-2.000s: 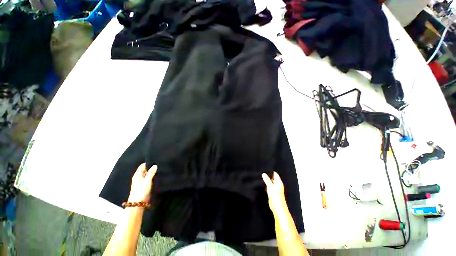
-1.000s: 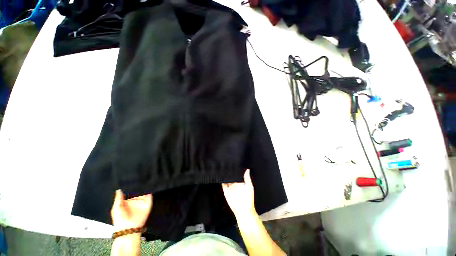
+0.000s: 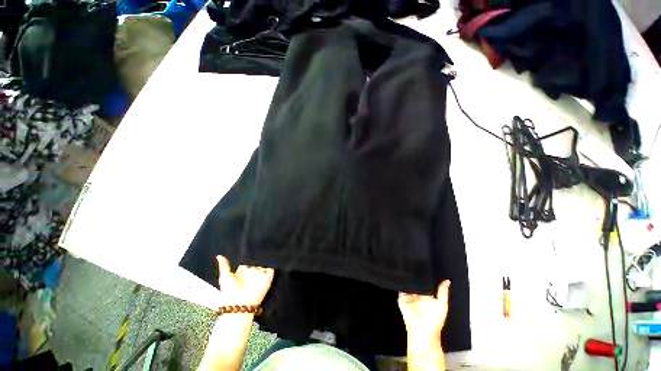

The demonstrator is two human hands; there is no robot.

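Observation:
Black wide-leg trousers (image 3: 312, 167) lie on the white table with their gathered waistband edge nearest me. A second black flared garment (image 3: 217, 224) lies beneath and shows at both sides and below. My left hand (image 3: 244, 284), with a beaded bracelet at the wrist, holds the left end of the waistband, thumb out, fingers partly under the cloth. My right hand (image 3: 424, 311) holds the right end the same way. Both hands' fingertips are partly hidden by the cloth.
Orange-handled snips (image 3: 506, 297) lie right of the garments. Beyond are a corded black tool (image 3: 605, 181), its bundled cable (image 3: 533, 177) and a red spool (image 3: 601, 348). Black garments with a wire hanger (image 3: 250, 51) are at the far side, a navy and maroon pile (image 3: 565, 51) far right.
The view has swung left since the last frame. Both hands remain at the waistband; the held edge now looks smoother and spread wider.

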